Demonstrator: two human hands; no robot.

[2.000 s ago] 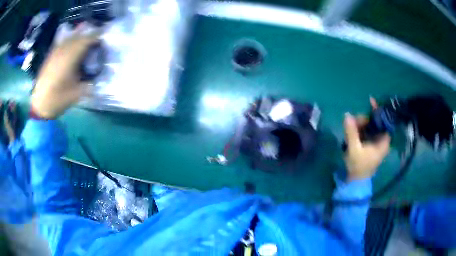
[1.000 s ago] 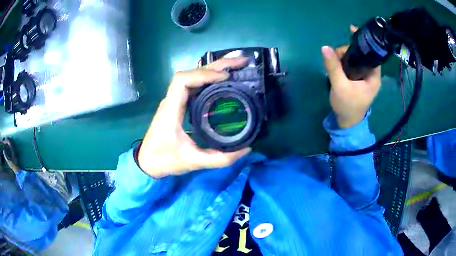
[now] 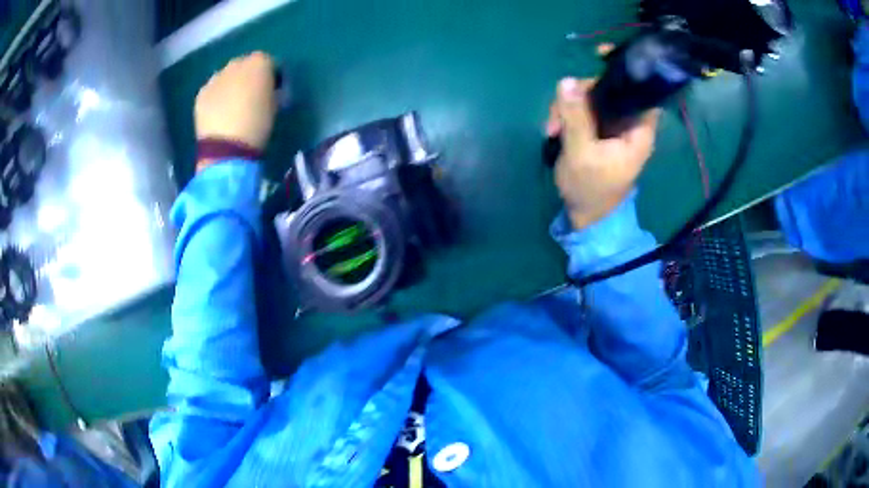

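Note:
The black optical-engine housing (image 3: 362, 154) sits on the green bench in front of me, slightly tilted in view. The round projection lens assembly (image 3: 345, 250) is on its near side, with glass reflecting green. My left hand (image 3: 236, 110) is beyond it at the upper left, back of the hand up. Its fingertips are hidden, with a small dark patch at their edge; I cannot tell what they touch. My right hand (image 3: 605, 157) grips the black electric screwdriver (image 3: 638, 81) to the right of the housing, clear of it.
A shiny lens tray (image 3: 105, 191) with several black lenses lies at the left. A black unit with wires (image 3: 724, 29) is at the upper right. A black cord (image 3: 729, 181) loops past my right sleeve. A perforated crate (image 3: 729, 334) is below the bench edge. Another person's blue sleeve (image 3: 829, 210) is at the right.
The lens assembly came onto the housing with my left hand, which has since let go and moved up and left. The view has shifted. My right hand still holds the screwdriver.

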